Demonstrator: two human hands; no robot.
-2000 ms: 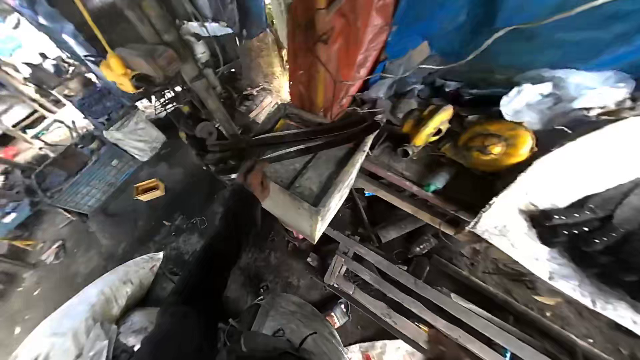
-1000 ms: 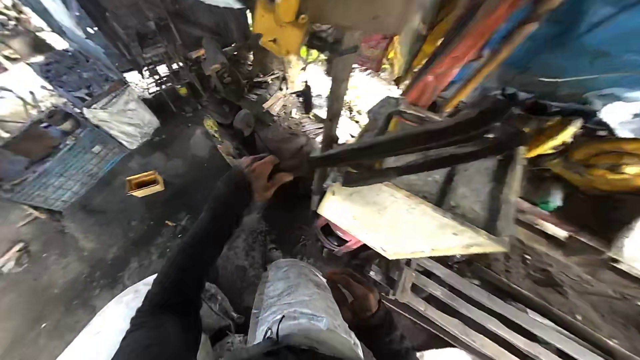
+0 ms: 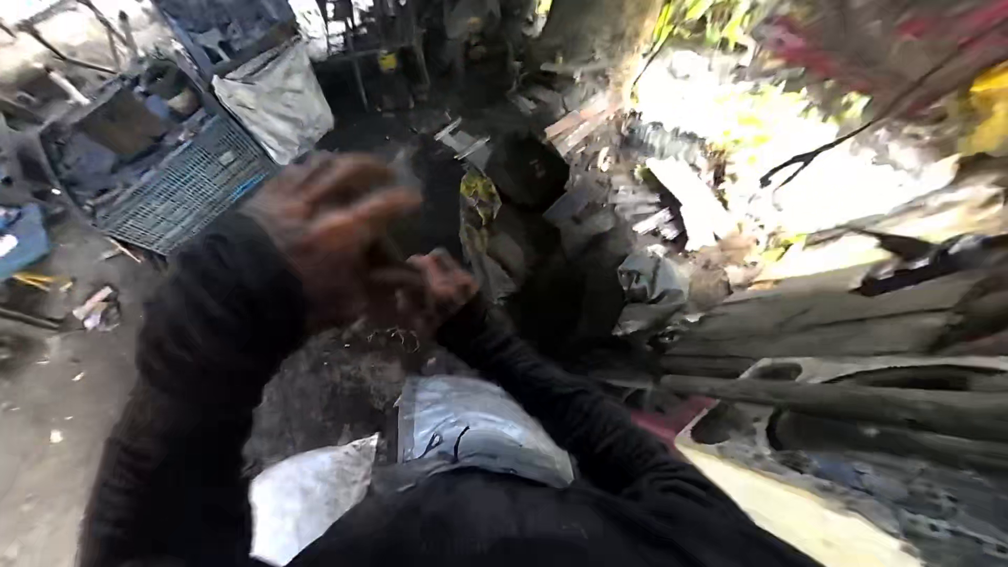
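Note:
My left hand (image 3: 339, 220) is raised in front of me, blurred, its fingers partly spread. Close to it, on its right, is my right hand (image 3: 441, 283) with the fingers bent; blur hides whether either one holds something or whether they touch. Both arms wear black sleeves. Below the hands, near my body, lies a pale sheet-like covering (image 3: 480, 429), with a whitish sack (image 3: 315, 500) to its left.
A blue-green plastic crate (image 3: 185, 185) stands at the upper left beside a whitish sack (image 3: 276, 102). Scrap wood (image 3: 587, 118) and debris lie ahead. Long wooden beams (image 3: 835, 405) and a pale-edged box (image 3: 795, 504) are at the right.
My right hand has come from low near my lap up beside my left hand. The view has turned left and down, and the yellow box on the ground no longer shows.

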